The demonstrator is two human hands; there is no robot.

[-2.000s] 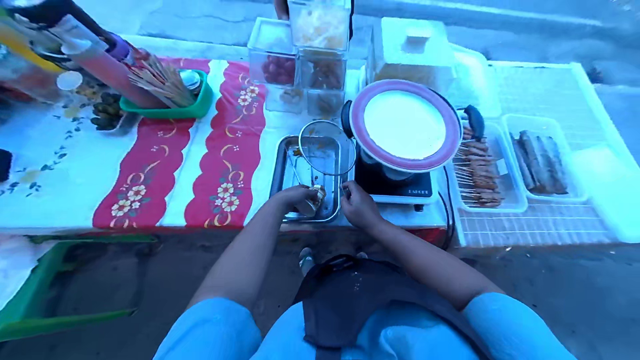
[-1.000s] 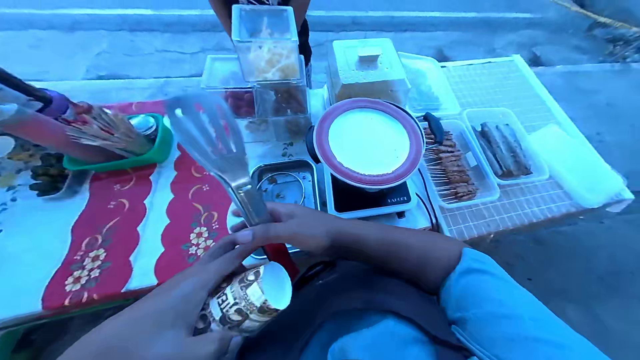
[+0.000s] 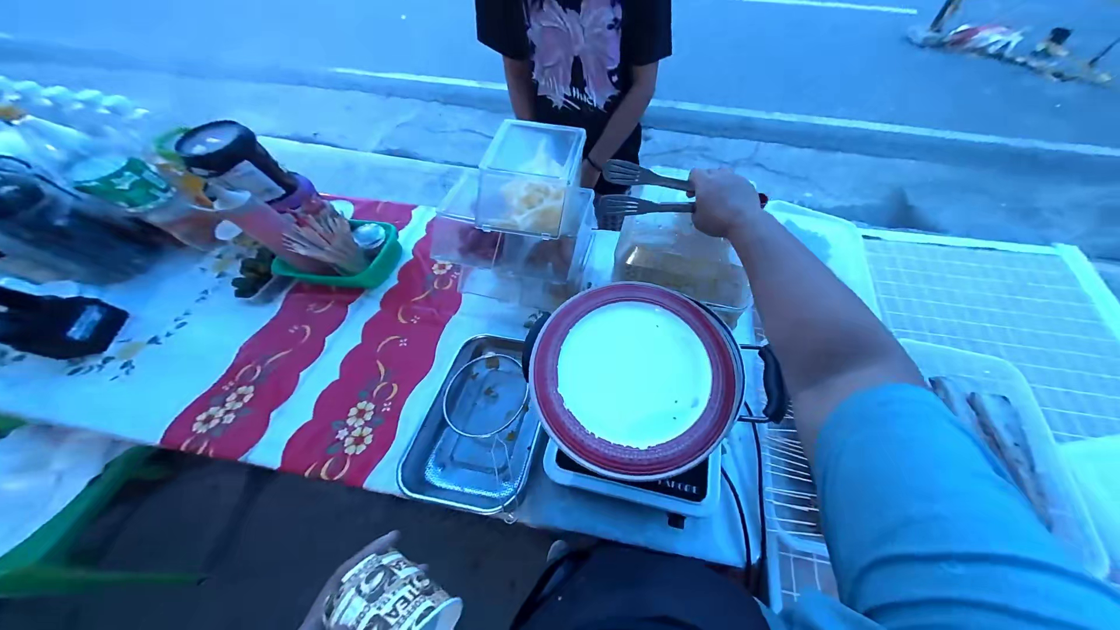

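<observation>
My left hand (image 3: 350,582) is low at the bottom edge, its fingers around a printed paper cup (image 3: 391,595) that tilts to the right. My right hand (image 3: 724,203) is stretched forward, shut on metal tongs (image 3: 649,191) with slotted ends pointing left, above a clear lidded container (image 3: 682,262). Below that arm a red-rimmed white plate (image 3: 636,376) rests on top of a pan on a portable stove (image 3: 634,490). Left of the stove lies a metal tray (image 3: 464,477) with a wire strainer (image 3: 484,395) in it.
Stacked clear boxes (image 3: 529,188) of food stand behind the tray. A green basket (image 3: 372,269) of sticks and several bottles are on the left. Skewers and a plastic tub (image 3: 945,359) are under and beside my right arm. A person (image 3: 573,79) stands across the table.
My right hand has moved forward with the tongs, from near the cup to above the clear container. The view has shifted, and more of the person across the table shows.
</observation>
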